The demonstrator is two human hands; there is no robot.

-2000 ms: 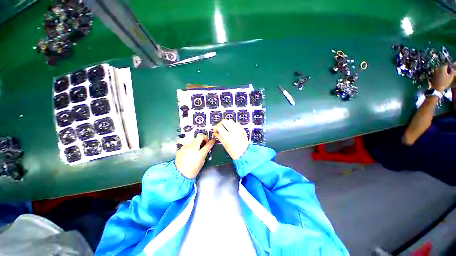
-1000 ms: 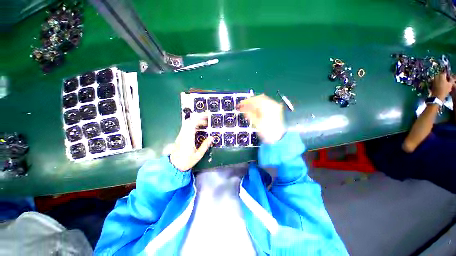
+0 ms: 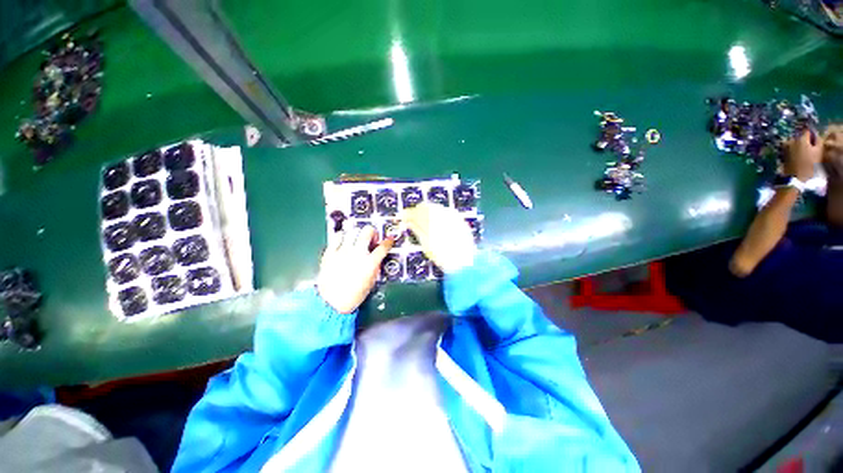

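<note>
The working tray [image 3: 344, 191] lies in front of me with rows of black square parts [image 3: 411, 198] in its cells. My left hand [image 3: 349, 268] rests over the tray's left side, fingertips near a square in the middle row. My right hand [image 3: 439, 236] is over the middle of the tray, its fingertips close to my left fingertips at that same square. The fingertips cover the spot between them, and I cannot tell whether either hand holds a small part. A brown board [image 3: 362, 177] shows at the tray's back edge.
Stacked filled trays [image 3: 238, 222] stand at left. A metal post [image 3: 222, 65] rises behind, with a pale strip [image 3: 356, 131] at its foot. A small pale stick [image 3: 518, 191] and loose parts [image 3: 621, 168] lie at right. Another person's hands [image 3: 806, 152] are at a pile [image 3: 749, 129] far right.
My right hand has moved left from the tray's right side to beside my left hand. The small dark clump near the pale stick, seen two seconds ago, is gone from there.
</note>
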